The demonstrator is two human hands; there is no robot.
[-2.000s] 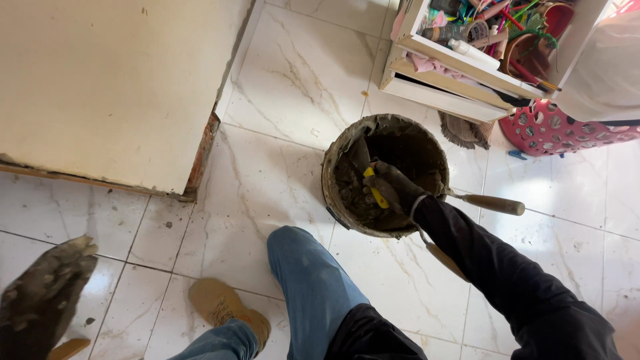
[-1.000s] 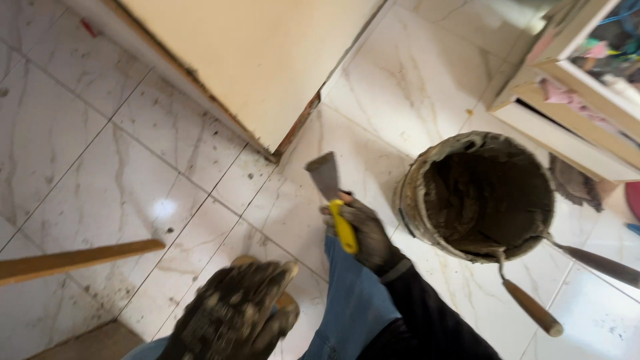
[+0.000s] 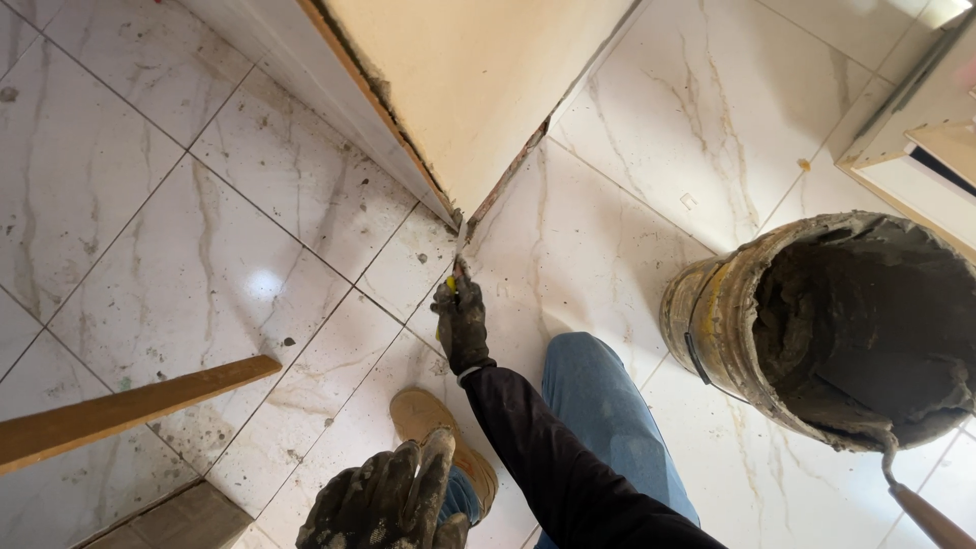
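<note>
My right hand [image 3: 462, 324], in a dirty dark glove, is closed round the yellow handle of a putty knife [image 3: 461, 238]. The knife's blade, seen nearly edge-on, is at the bottom corner of a cream wall panel [image 3: 457, 99], where rough mortar and brick show along the edge. My left hand [image 3: 381, 499], in a mortar-caked glove, is above the floor near my boot, fingers extended; nothing shows in it. At the right is a bucket [image 3: 705, 328] crusted with mortar, with wet mortar [image 3: 789, 305] inside and a wooden-handled trowel [image 3: 926, 518] leaning over its rim.
A wooden strip [image 3: 137, 412] reaches in from the left over marbled floor tiles [image 3: 206, 236] spotted with mortar. A brown block or step [image 3: 171, 522] lies at the lower left. At the upper right stands a pale cabinet or drawer unit [image 3: 907, 122].
My right hand with the putty knife was in the bucket, then raised above my leg; now it is at the panel's corner. The view has shifted, and the bucket appears farther right.
</note>
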